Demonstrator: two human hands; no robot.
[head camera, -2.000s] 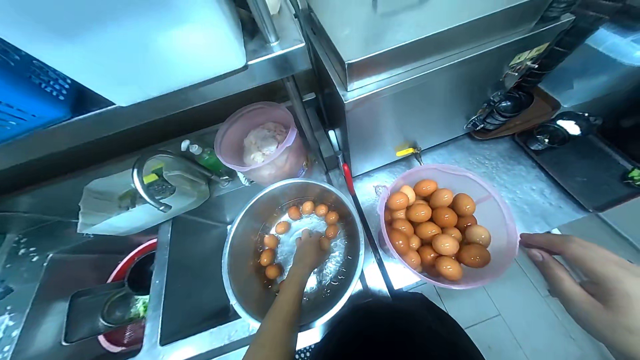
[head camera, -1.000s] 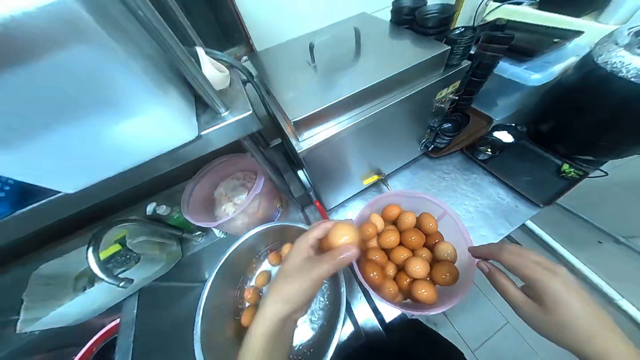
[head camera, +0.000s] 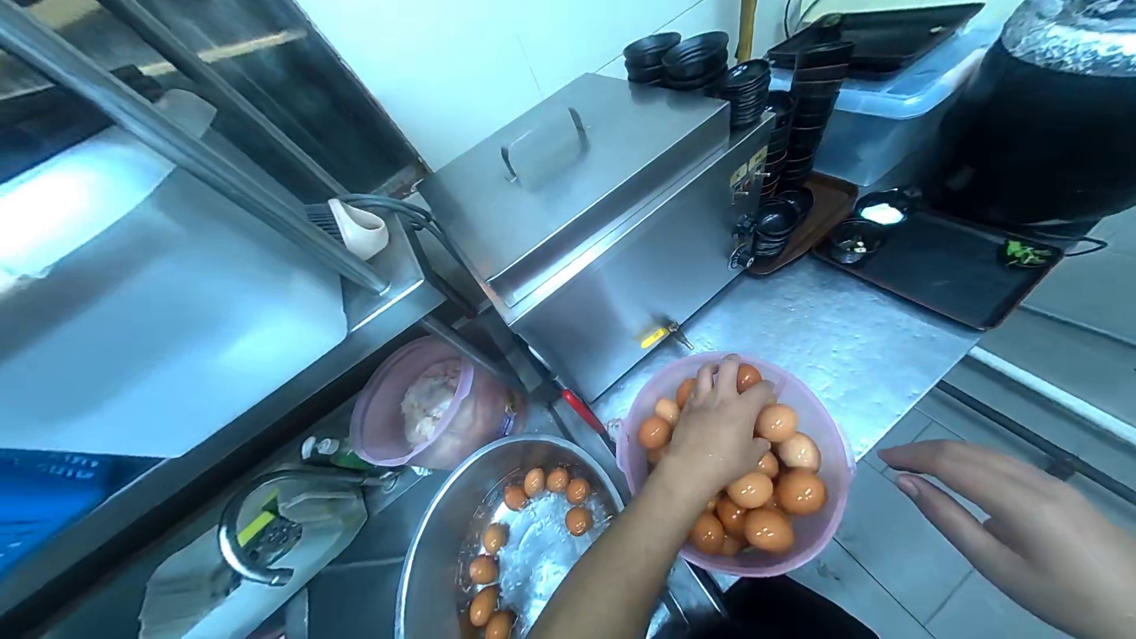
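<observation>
My left hand (head camera: 721, 430) reaches into a pink plastic basin (head camera: 834, 524) heaped with brown eggs (head camera: 769, 530); its fingers lie over eggs near the far side, and whether it grips one is hidden. Beside that basin, to the left, a round stainless steel bowl (head camera: 426, 550) holds water with several brown eggs (head camera: 484, 570) along its sides. My left forearm crosses over the bowl's right rim. To the right of the pink basin, my right hand (head camera: 1021, 524) hovers apart from it, fingers apart and nothing in them.
A lidded stainless steel appliance (head camera: 621, 248) with a yellow-handled tap (head camera: 655, 337) stands behind. A pink bucket (head camera: 377, 408), a sink faucet (head camera: 232, 532) and a red-handled tool (head camera: 581, 410) are at left. Stacked black bowls (head camera: 697, 58) and a black tray (head camera: 950, 266) are at the back right.
My left hand went from the steel bowl, came up with an egg over the pink basin's left edge, and is now down among the basin's eggs. The view has swung to the right.
</observation>
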